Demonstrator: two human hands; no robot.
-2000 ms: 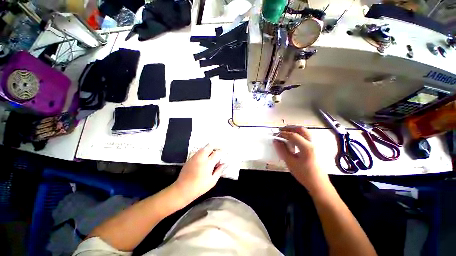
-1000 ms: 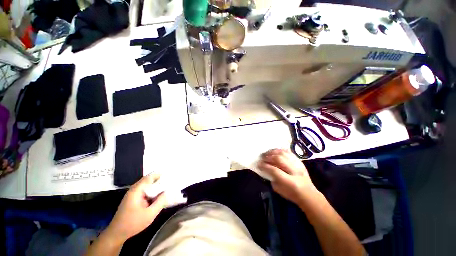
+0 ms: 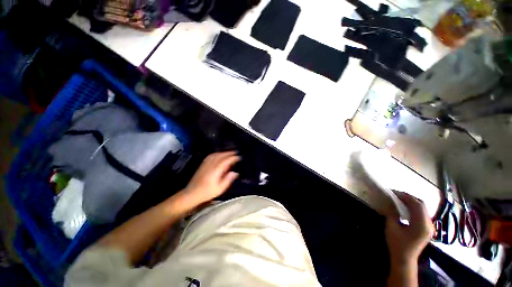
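My right hand [image 3: 411, 227] holds a blurred white piece [image 3: 373, 182] over the table's front edge. My left hand [image 3: 214, 175] is off the table, above the dark area left of my lap, with fingers apart and nothing seen in it. A small white scrap [image 3: 263, 178] shows just right of it, blurred. A stack of black pieces with pale edges [image 3: 238, 58] lies on the table. Single black pieces lie around it: one behind [image 3: 275, 23], one to the right [image 3: 318, 57] and one nearer the front edge [image 3: 277, 110].
A blue crate [image 3: 160, 120] with grey cloth [image 3: 120, 160] stands below the table at left. Black strips [image 3: 384, 39] are heaped behind the blurred sewing machine's [image 3: 477, 106] needle area. Black-handled shears [image 3: 446, 224] and red-handled scissors [image 3: 469, 227] lie right of my right hand.
The view has swung to the left and down. My left hand has come away from the table edge and no longer holds white material. My right hand still holds its white piece.
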